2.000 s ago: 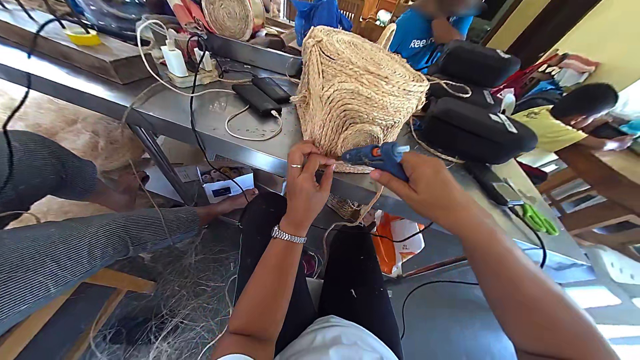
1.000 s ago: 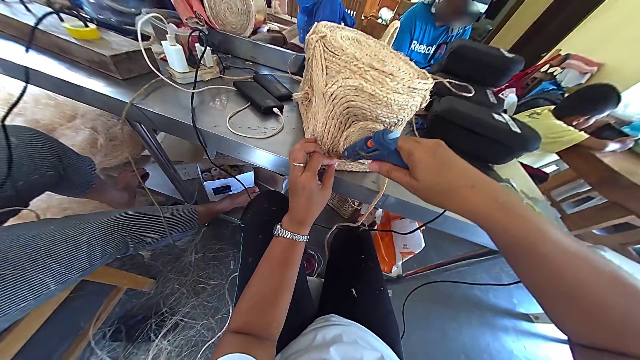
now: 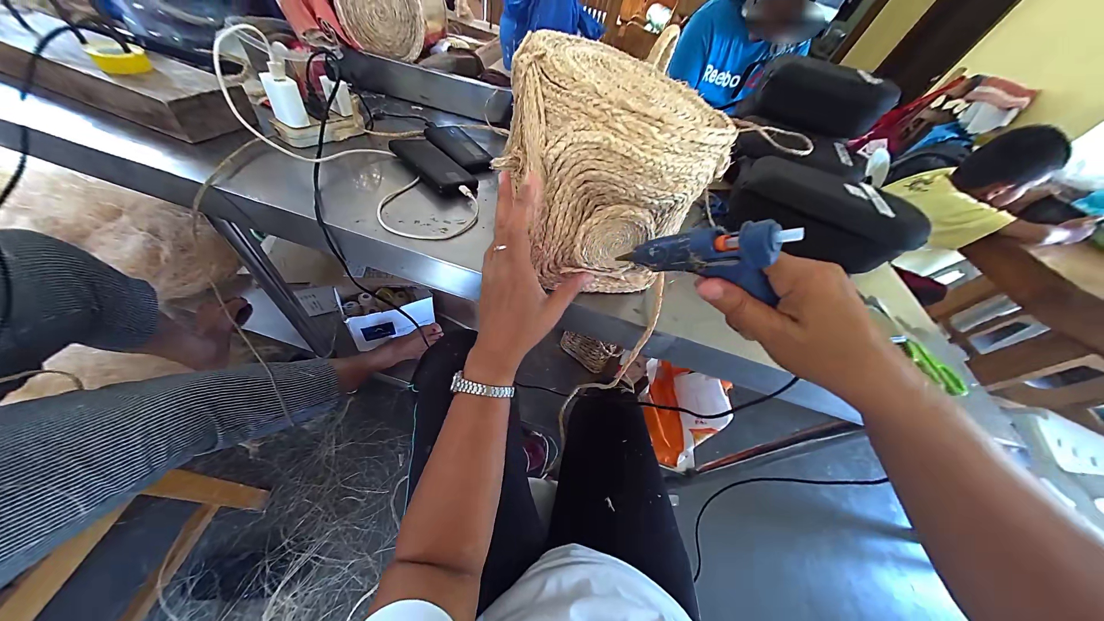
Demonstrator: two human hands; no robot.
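A coiled braided-fibre basket (image 3: 621, 129) rests on its side at the edge of the metal table, a round coil facing me. My left hand (image 3: 522, 276) lies along the basket's left side, fingers extended and thumb spread near the coil's lower edge. In my right hand (image 3: 776, 302) is a blue hot glue gun (image 3: 707, 254) with a white glue stick in its back; its nozzle points left at the round coil. Whether the nozzle touches cannot be told. A loose fibre braid (image 3: 651, 328) hangs from the basket's lower edge past the table.
Power banks (image 3: 431, 164) with a white cable lie left of the basket. Black cases (image 3: 819, 207) are stacked at right, near green-handled scissors (image 3: 936, 366). A black cord (image 3: 742, 410) runs below the table edge. Another person's legs (image 3: 172, 414) are at left.
My left hand has moved from pinching the basket's lower edge to lying spread along its side. The glue gun has shifted, and its nozzle now shows against the round coil.
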